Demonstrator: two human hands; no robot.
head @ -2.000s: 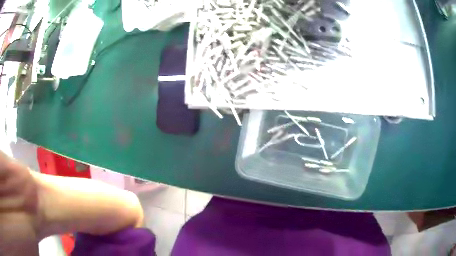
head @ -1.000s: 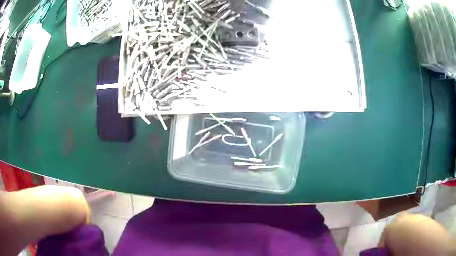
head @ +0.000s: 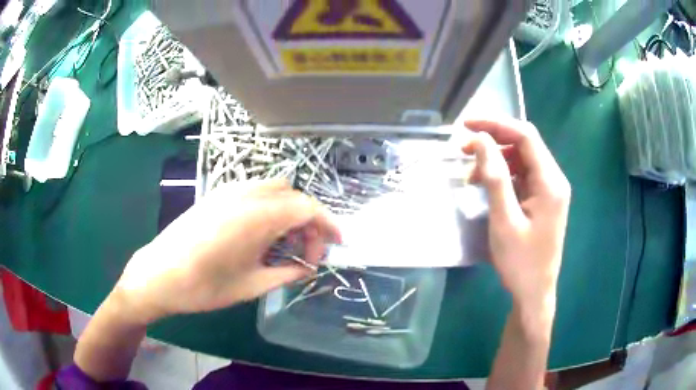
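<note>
Metal pins (head: 236, 148) lie heaped at the left of the shiny metal tray (head: 416, 228). A dark block with round holes (head: 362, 158) sits on the tray beside the heap. My left hand (head: 221, 247) is curled over the tray's front left, closed around several pins, with pin ends showing by the thumb. My right hand (head: 526, 202) is at the tray's right side, under the machine's edge, thumb and fingers pinching a thin pin; glare blurs its tip. The clear front bin (head: 351, 346) holds several loose pins and a small loop.
A grey machine head (head: 351, 95) with a yellow warning label covers the top centre. A clear bin of pins (head: 160, 76) and a whitish plastic box (head: 57, 129) stand left. A ridged clear stack (head: 660, 114) stands right. A dark pad (head: 175, 202) lies left of the tray.
Both hands have come up from the lower edge to the tray. The view has shifted, and the machine head now shows at the top. The left hand now holds pins.
</note>
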